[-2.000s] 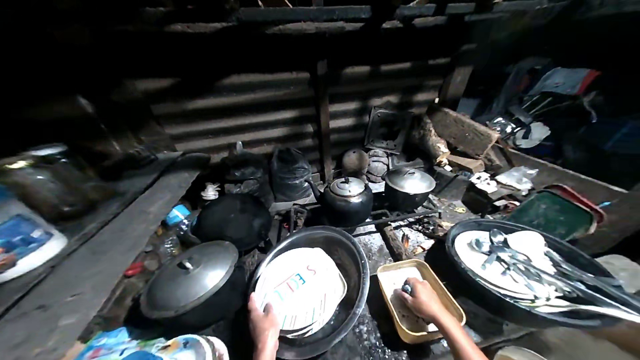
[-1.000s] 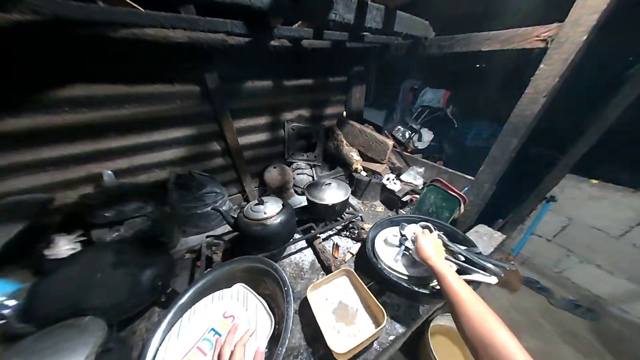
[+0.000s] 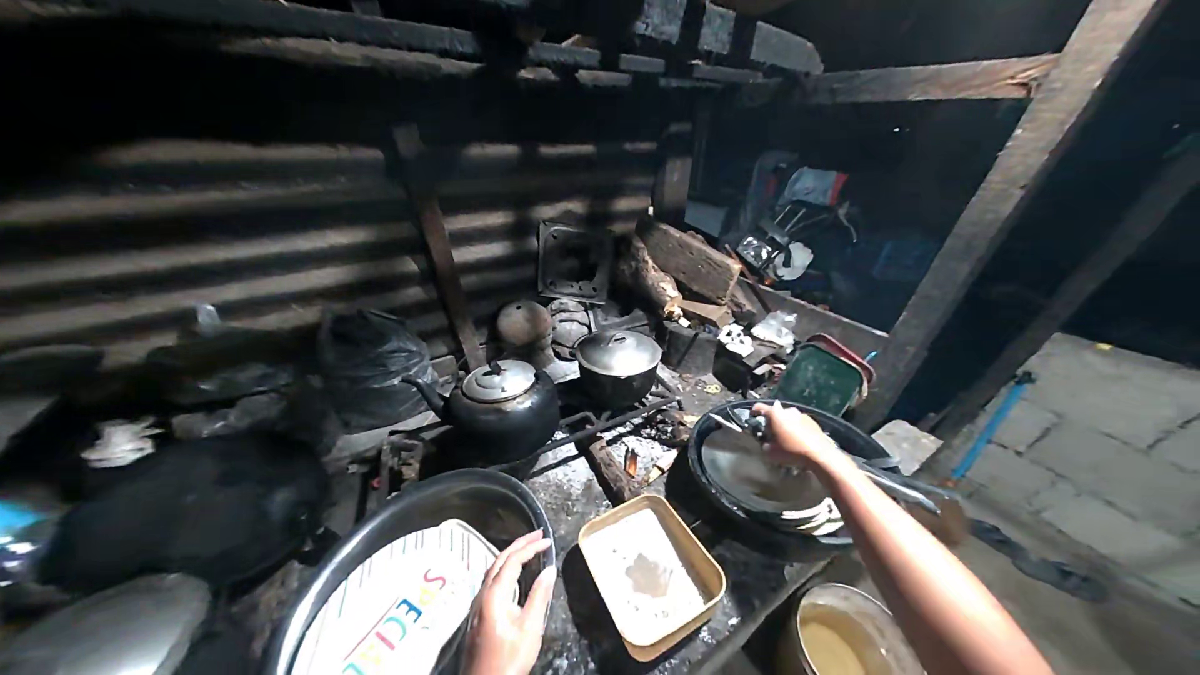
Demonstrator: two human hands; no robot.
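Observation:
My left hand (image 3: 507, 605) rests, fingers spread, on the right edge of white plates (image 3: 398, 600) with coloured letters and stripes. They lie in a black basin (image 3: 323, 586) at the lower left. At the right, my right hand (image 3: 786, 436) is closed around a bunch of metal cutlery (image 3: 745, 422) over a second black basin (image 3: 698, 459). White plates (image 3: 816, 516) and utensils with long handles (image 3: 891, 480) are in that basin. Between the two basins sits a rectangular tan tray (image 3: 717, 574) with some cloudy liquid at its bottom.
Behind stand a blackened kettle (image 3: 502, 417) and a lidded pot (image 3: 617, 370) on a metal grate, with ash and firewood (image 3: 614, 469) near it. A green tray (image 3: 820, 378) leans behind the right basin. A bucket of murky liquid (image 3: 834, 637) stands low at right; a wooden post (image 3: 1008, 187) rises beyond.
My right hand has moved from the tan tray to the cutlery in the right basin and now grips a bunch. My left hand stays at the lettered plates. The view has swung right.

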